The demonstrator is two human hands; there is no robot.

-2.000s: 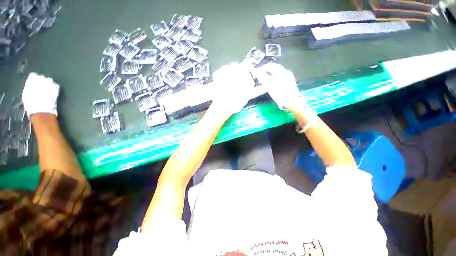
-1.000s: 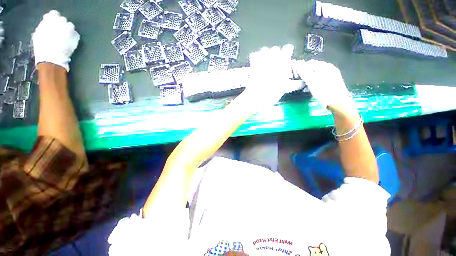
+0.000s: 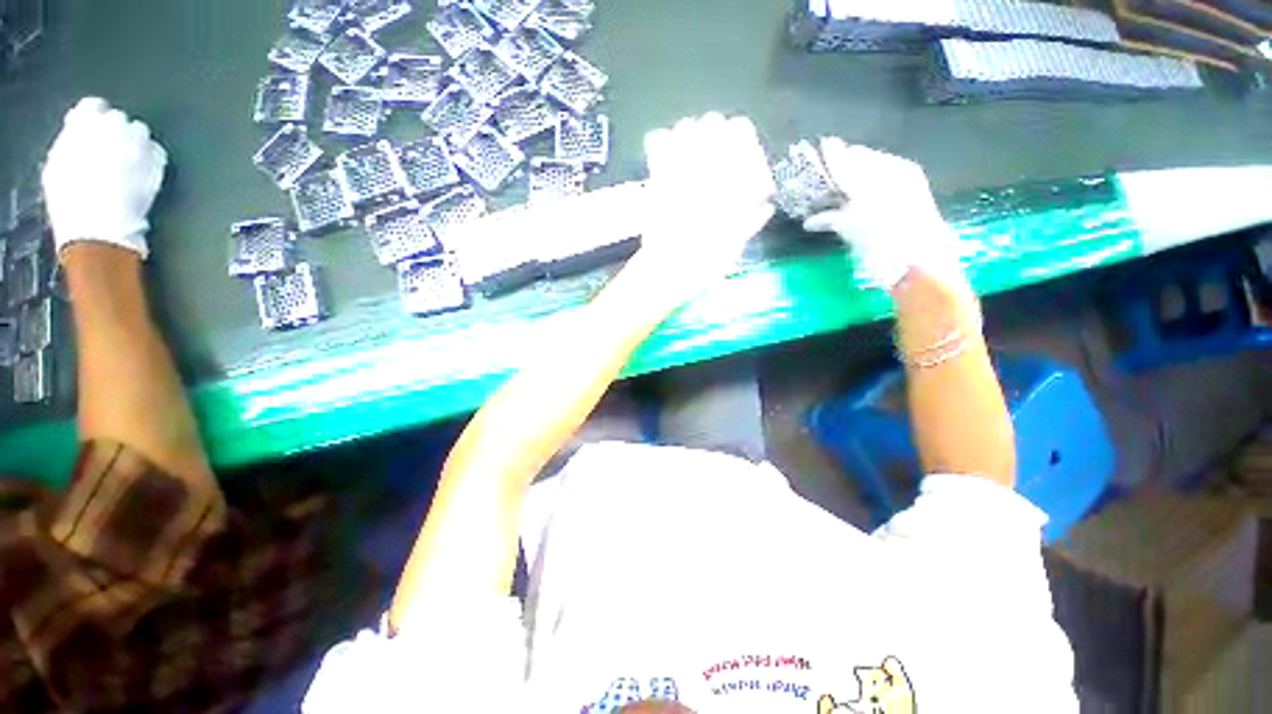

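Observation:
A long grey-white row of small moulded parts [image 3: 558,234] lies along the table's near edge. My left hand [image 3: 709,188], in a white glove, is closed around the row's right end and hides it. My right hand [image 3: 879,202], also gloved, holds a small moulded part [image 3: 805,181] between thumb and fingers, just right of my left hand. The part's slotted face shows. A loose group of several grey moulded parts [image 3: 481,77] lies on the green table, left of and beyond the row.
Two finished-looking part rows [image 3: 1067,67] lie at the back right, beside brown-edged layers [image 3: 1200,28]. A neighbour's gloved hand [image 3: 105,175] rests at the left near more parts [image 3: 31,314]. Green edging [image 3: 558,359] runs along the front. A blue stool [image 3: 1060,439] stands below right.
The single part that lay beyond my right hand is gone from the table, and my right hand now holds a part. My right hand's fingers have opened away from the row's end. The view has shifted.

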